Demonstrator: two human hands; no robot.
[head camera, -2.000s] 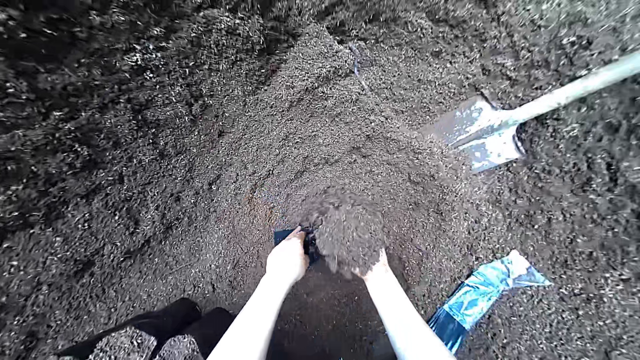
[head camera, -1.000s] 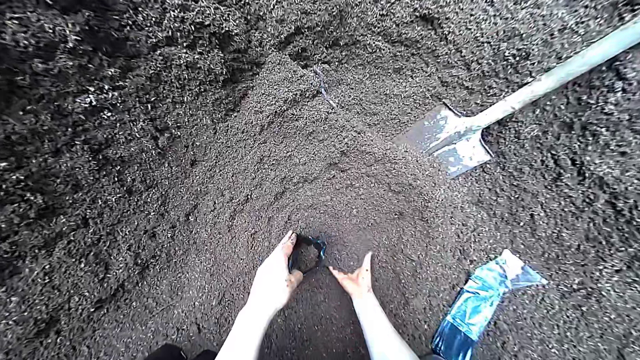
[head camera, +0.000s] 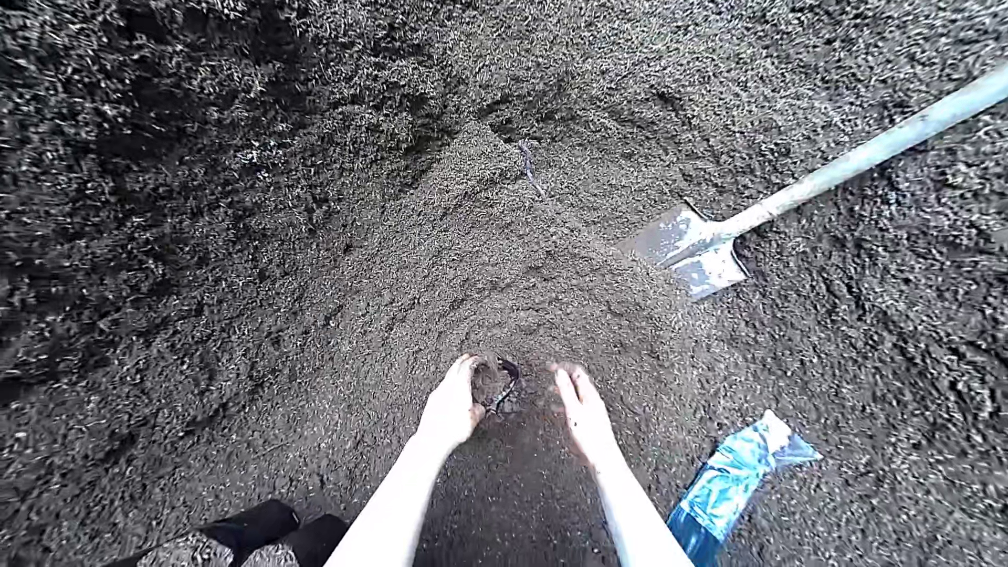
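Observation:
My left hand (head camera: 450, 405) holds a small black plastic grow bag (head camera: 509, 376) by its left side, low in the middle of the view. Dark soil mix (head camera: 487, 381) shows inside the bag's mouth. To the right of the bag, a short gap apart, is my right hand (head camera: 581, 405), its fingers pointing forward and nothing in it; its fingertips are blurred. Both hands have soil on them and are at the foot of a sloping heap of loose soil mix (head camera: 504, 260).
A shovel (head camera: 697, 248) lies at the right, its blade tip partly in the heap. A blue and clear plastic package (head camera: 724, 488) lies at the lower right. Black soil-filled bags (head camera: 256, 528) are at the lower left. A thin strip (head camera: 530, 167) lies on the upper heap.
Two seconds ago a mass of soil was at my right hand; it is gone from there. The bag in my left hand now shows soil inside. My right hand is apart from the bag.

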